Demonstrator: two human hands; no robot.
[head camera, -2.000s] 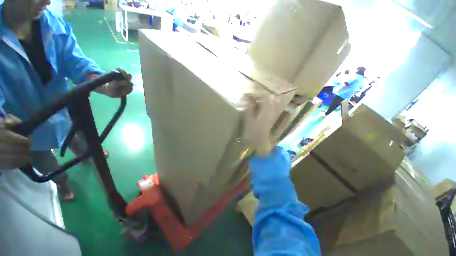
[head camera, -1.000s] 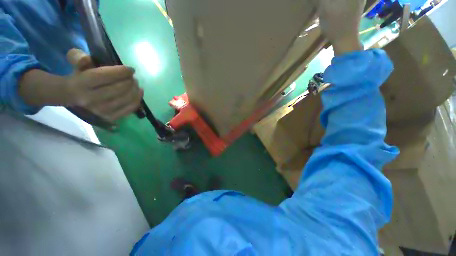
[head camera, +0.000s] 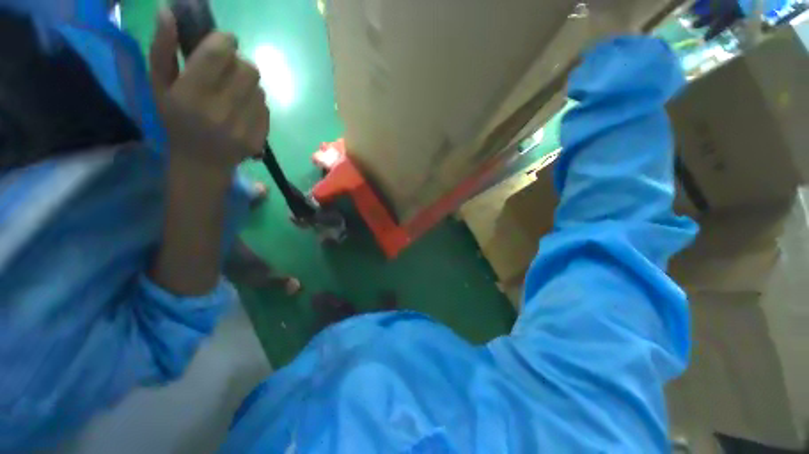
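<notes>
A tall brown carton (head camera: 426, 80) stands on the red-orange forks of a pallet truck (head camera: 388, 232); its top is cut off by the upper edge. My right arm, in a blue sleeve, reaches up to the carton's right edge. My right hand (head camera: 625, 16) is blurred at the upper edge and its fingers cannot be made out. My left hand is not in view. Another person's hand (head camera: 213, 102) grips the dark pallet truck handle (head camera: 191, 25) at the upper left.
The other person, in blue with dark hair, fills the left side, close to me. A pale grey surface (head camera: 200, 390) lies at lower left. Brown cartons (head camera: 732, 355), one with open flaps, stand at the right. Feet show on the green floor (head camera: 443, 297).
The view has tilted down, and the upper carton has left the picture. The other person has come closer, with a hand now around the handle. My right arm stays stretched to the carton.
</notes>
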